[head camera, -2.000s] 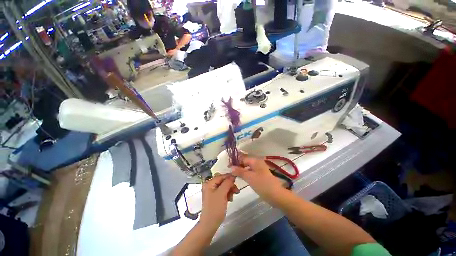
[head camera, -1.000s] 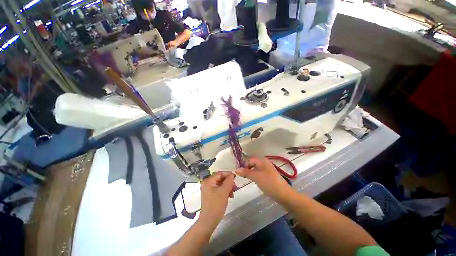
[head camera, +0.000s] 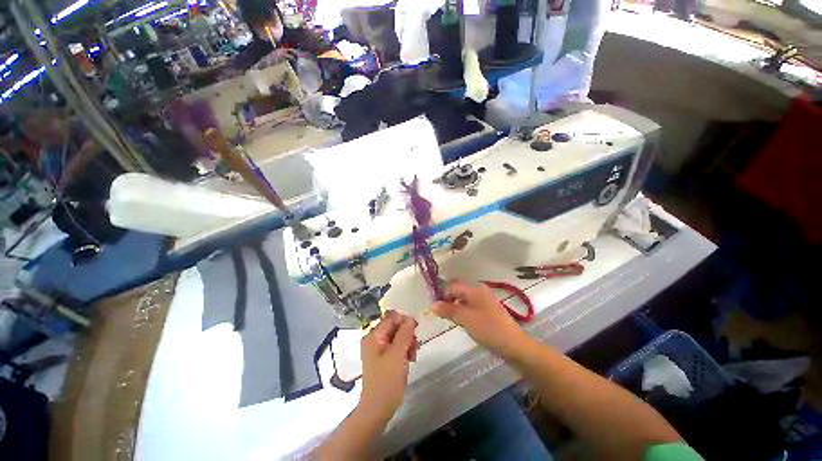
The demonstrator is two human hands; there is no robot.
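Observation:
The purple thread bundle (head camera: 422, 236) hangs on the front of the white sewing machine (head camera: 505, 216). My right hand (head camera: 473, 311) has its fingertips closed at the bundle's lower end. My left hand (head camera: 389, 344) is just left of it, fingers pinched together near the presser foot (head camera: 365, 302); whether it holds a thread is too small to tell. The grey garment panel (head camera: 257, 329) with dark strips lies left of the needle area. Red-handled scissors (head camera: 514, 300) lie partly hidden behind my right hand. Red-brown thread snips (head camera: 552, 270) lie right of them.
A blue basket (head camera: 676, 360) with cloth stands at the lower right. A cardboard sheet (head camera: 113, 360) is at the left. A wooden rod (head camera: 243, 169) leans by the machine's left end. A person (head camera: 270, 40) sits at another machine behind. Dark cloth (head camera: 397, 103) lies at the back.
My hands have moved slightly apart, with a small gap between the fingertips. The bundle's lower end stays at my right hand. The person behind has moved their arms.

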